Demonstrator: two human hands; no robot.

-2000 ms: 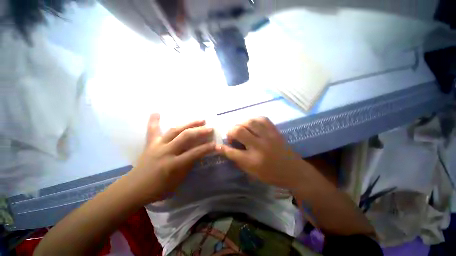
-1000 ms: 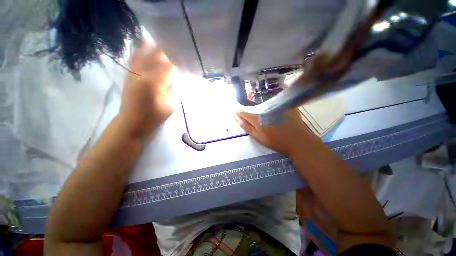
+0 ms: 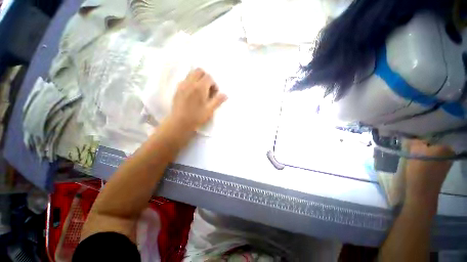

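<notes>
My left hand (image 3: 197, 100) lies over bright white cloth panels (image 3: 120, 87) on the left of the table, fingers bent; glare hides whether it grips cloth. My right hand (image 3: 429, 161) is at the right, its fingers partly hidden by the sewing machine head (image 3: 420, 66). It is beside the stack of small cream pieces (image 3: 393, 185); I cannot tell if it holds one. The dark grey cylinder (image 3: 385, 156) hangs just left of my right hand. The needle area is washed out by glare.
A dark blue tassel (image 3: 348, 46) hangs at the head's left end. Layered cream cloth (image 3: 48, 115) lies at the table's far left. The ruler edge (image 3: 266, 197) runs along the front. A red basket (image 3: 171, 225) stands below left. The slide plate's dark curved end (image 3: 275, 160) shows in the bed.
The view has swung left. My left hand has moved from beside the machine head to the cloth on the left. My right hand has moved right from near the needle to the cream stack.
</notes>
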